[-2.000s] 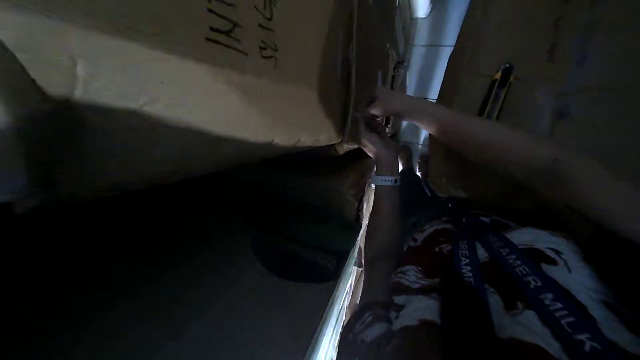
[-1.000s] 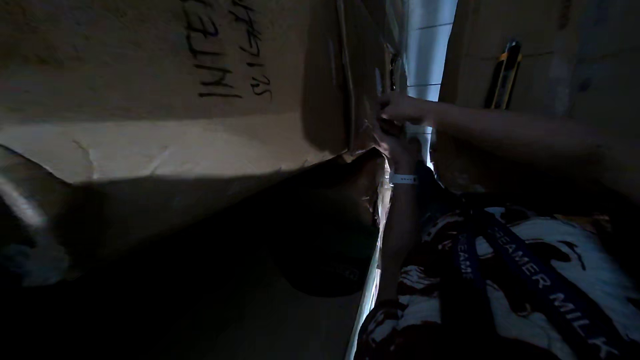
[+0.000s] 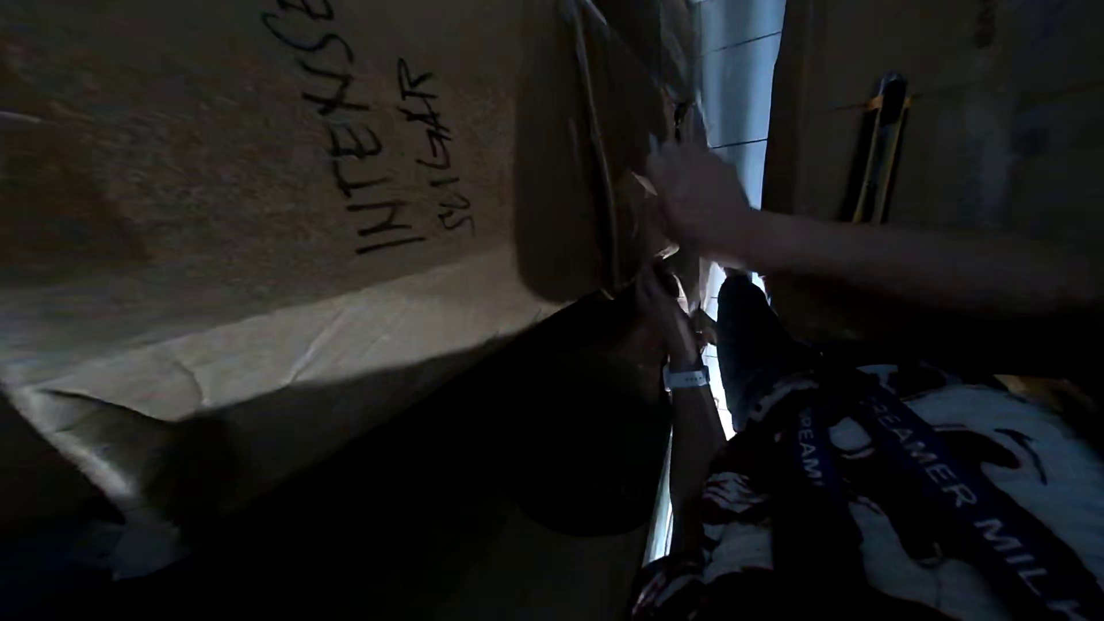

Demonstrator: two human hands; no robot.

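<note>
A large cardboard box [image 3: 216, 172] with handwriting on its side fills the left and upper part of the dim head view. At its right end, my right hand [image 3: 699, 198] reaches in from the right and lies against the torn, creased cardboard flap [image 3: 625, 155]. Just below it, my left hand [image 3: 664, 302], with a white wristband [image 3: 686, 379], is at the lower corner of the flap. Shadow and blur hide most of the fingers of both hands, so what they grip is not clear.
A yellow and black utility knife [image 3: 880, 151] lies on another cardboard box [image 3: 949, 112] at the upper right. Between the boxes runs a strip of pale tiled floor [image 3: 742, 95]. Deep shadow covers the area below the large box. A printed lanyard [image 3: 931, 466] hangs over my patterned shirt.
My right hand has moved away from my left hand and along the flap; the two were close together in the earlier frames. The view has shifted.
</note>
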